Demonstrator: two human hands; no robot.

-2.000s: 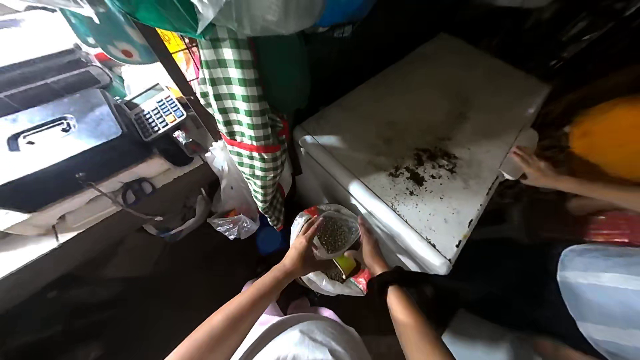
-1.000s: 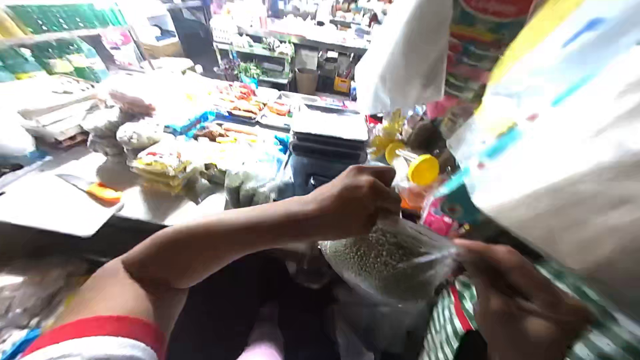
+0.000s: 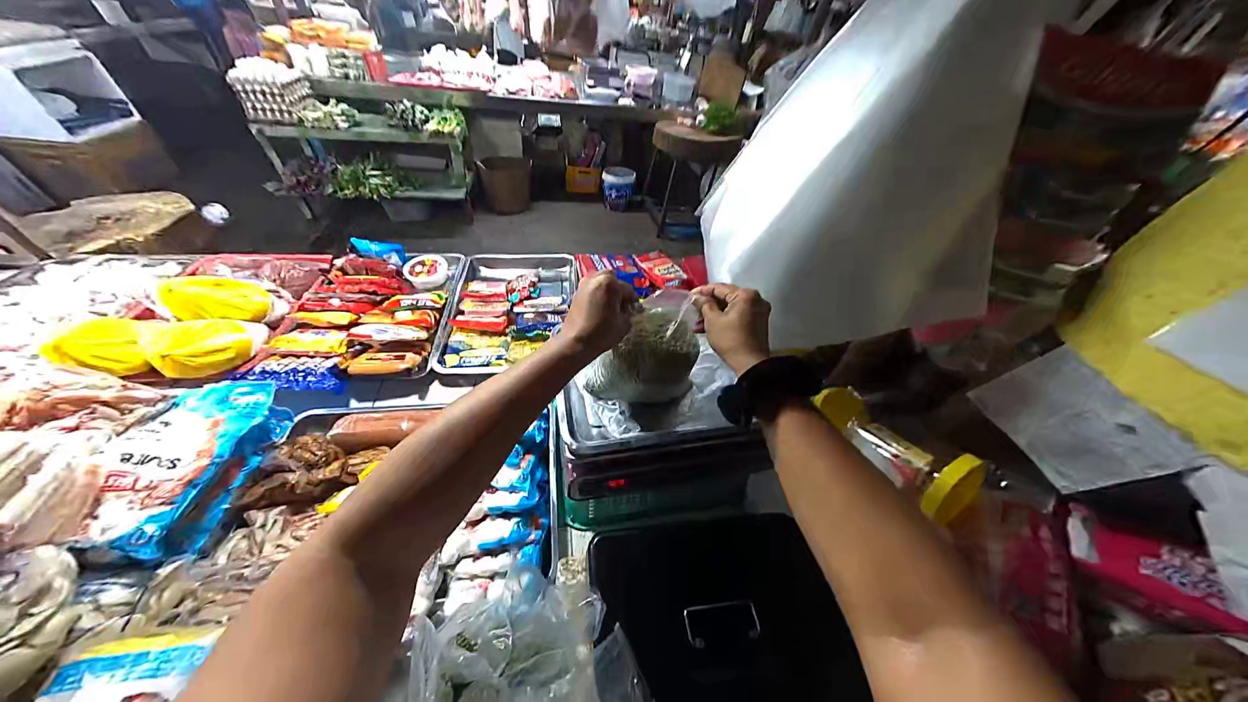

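Note:
A clear plastic bag of small pale green beans or grains point(image 3: 648, 361) rests on the metal pan of a digital scale point(image 3: 692, 419). My left hand point(image 3: 602, 310) grips the bag's upper edge on the left side. On the right side, my right hand point(image 3: 733, 317) pinches the bag's mouth between thumb and fingers; a black band circles that wrist. The scale's red display point(image 3: 615, 484) is lit, but its digits cannot be read. Crumpled clear plastic lies under and beside the bag on the pan.
Trays of packaged sausages point(image 3: 502, 312) and yellow-wrapped packs point(image 3: 205, 346) cover the counter at left. A black metal box with a handle point(image 3: 721, 624) stands before the scale. Right of it lies a jar with yellow lids point(image 3: 902, 453); a white sheet point(image 3: 868, 185) hangs above. A round stool point(image 3: 694, 146) stands farther back.
The bag of grains was held up by both hands one second ago; now it sits on the scale pan. The view has swung widely from the white chest freezer to the counter.

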